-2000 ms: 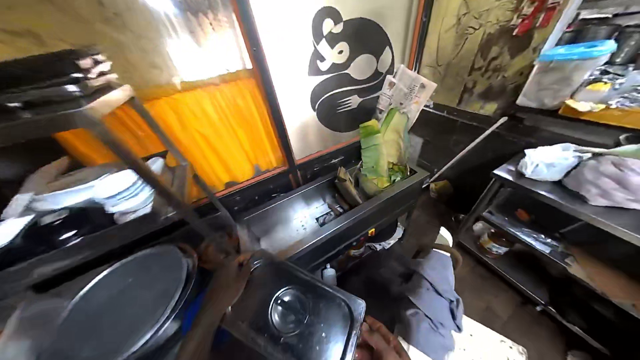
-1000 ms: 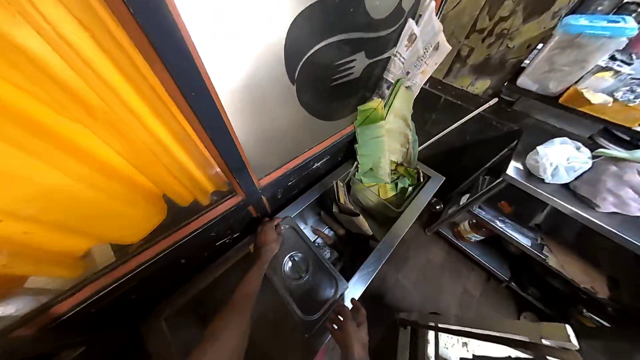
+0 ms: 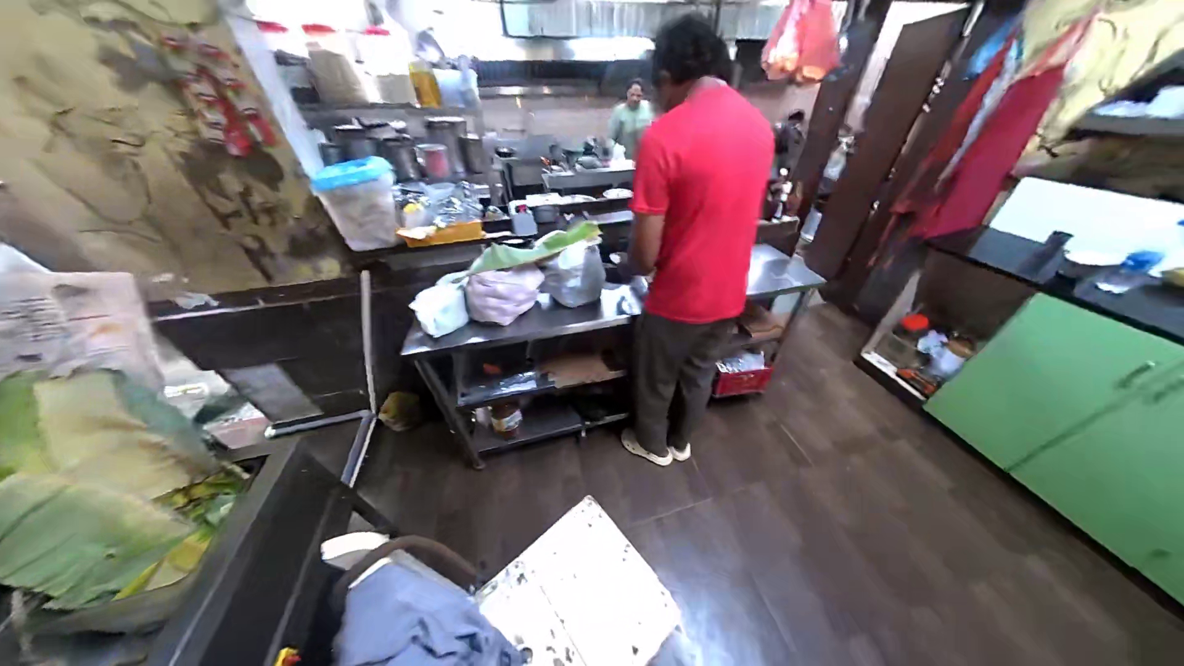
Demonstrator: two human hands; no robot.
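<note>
Neither my left hand nor my right hand shows in the head view. At the left edge, folded banana leaves (image 3: 92, 481) stand in a dark metal-edged trough (image 3: 268, 555), with printed newspaper (image 3: 83, 319) behind them. A grey-blue cloth (image 3: 421, 615) lies at the bottom, touching the corner of a white spotted board or tabletop (image 3: 578, 592). The steel lid seen earlier is out of view.
A co-worker in a red shirt (image 3: 708, 199) stands at a steel table (image 3: 555, 324) holding wrapped bundles (image 3: 504, 294). Green cabinets (image 3: 1064, 398) line the right. A second person (image 3: 631, 120) is farther back. Brown floor (image 3: 795, 518) lies between.
The view has swung far to the right. Both hands and the rectangular steel lid they touched have gone out of view; the co-worker and green cabinets have come in.
</note>
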